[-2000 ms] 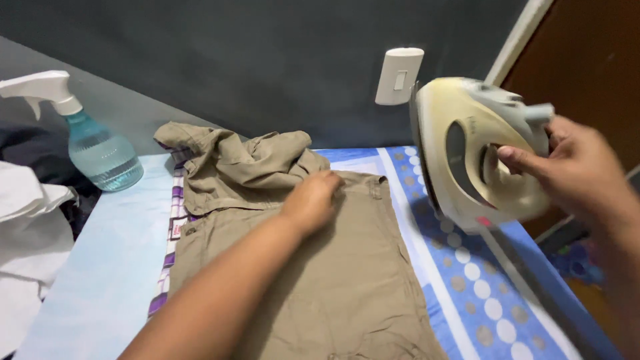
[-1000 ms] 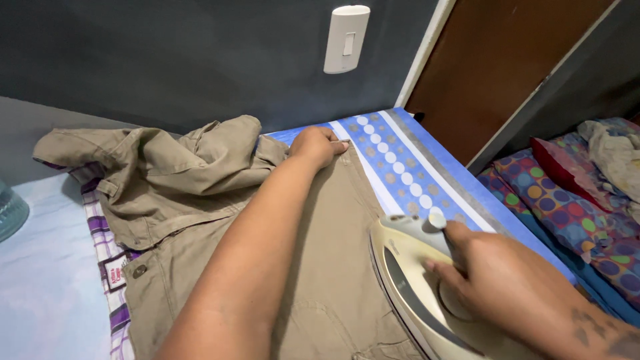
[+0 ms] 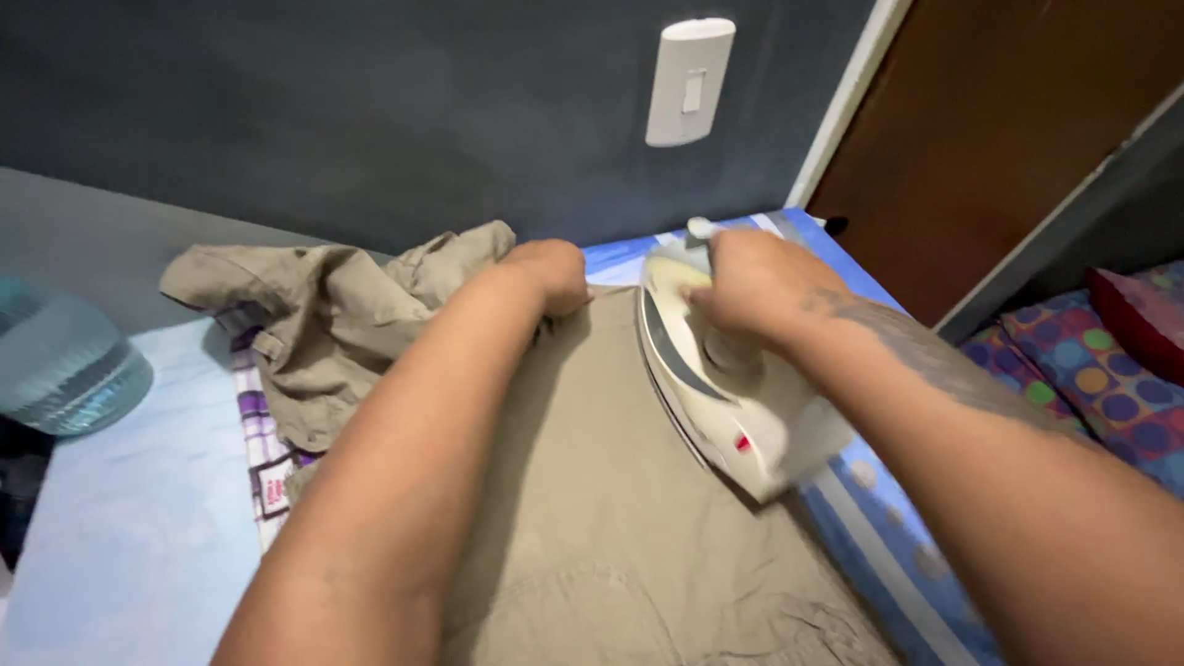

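My right hand (image 3: 768, 282) grips the handle of a cream clothes iron (image 3: 731, 379), which lies over the right edge of a khaki cotton garment (image 3: 610, 444) and the blue patterned cloth (image 3: 888, 546) beside it. At the garment's far edge, my left hand (image 3: 550, 277) has its fingers closed on the khaki fabric. A bunched part of the garment (image 3: 342, 305) is heaped to the left of that hand, over a purple and white checked cloth (image 3: 264, 435). The wrinkled lower part of the garment spreads toward me.
A blue-tinted bottle (image 3: 65, 370) stands on a pale blue cloth (image 3: 139, 518) at the left. A dark wall with a white light switch (image 3: 692, 83) rises behind. To the right are a brown door (image 3: 999, 120) and dotted fabric (image 3: 1073, 361).
My right hand has brought the iron from the air down to the garment, then away from me along its right side. My left hand stays at the far edge.
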